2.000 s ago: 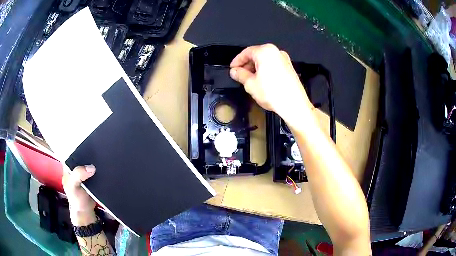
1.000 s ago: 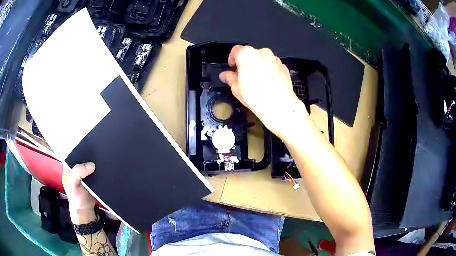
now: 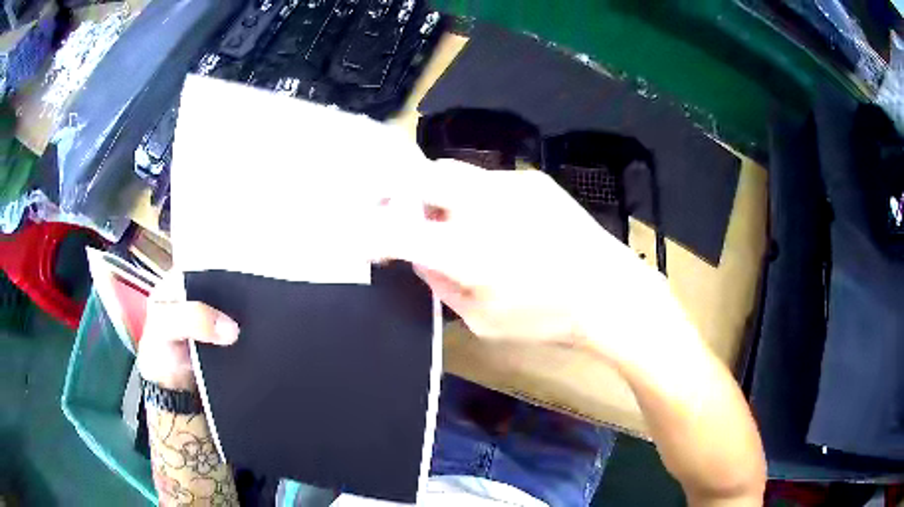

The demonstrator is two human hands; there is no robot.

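My left hand (image 3: 183, 337) grips the left edge of a black sheet (image 3: 312, 386) on white glossy backing (image 3: 268, 188), thumb on the front. The sheet is held up close, in front of the bench. My right hand (image 3: 506, 248) is at the sheet's right edge near the top of the black part, fingertips together. It is overexposed, and whether it pinches anything is unclear. Two black housings (image 3: 595, 178) lie behind, mostly hidden by the sheet and my right arm; a grille shows in the right one.
Stacked black panels (image 3: 337, 50) lie at the top left beside a plastic film bag (image 3: 119, 109). A large black mat (image 3: 684, 168) lies on tan cardboard (image 3: 535, 366). Long black parts (image 3: 793, 297) stand right. A teal bin (image 3: 84, 406) is lower left.
The sheet has moved up and turned more upright. My right hand has left the left housing and come to the sheet's right edge. The view has shifted left.
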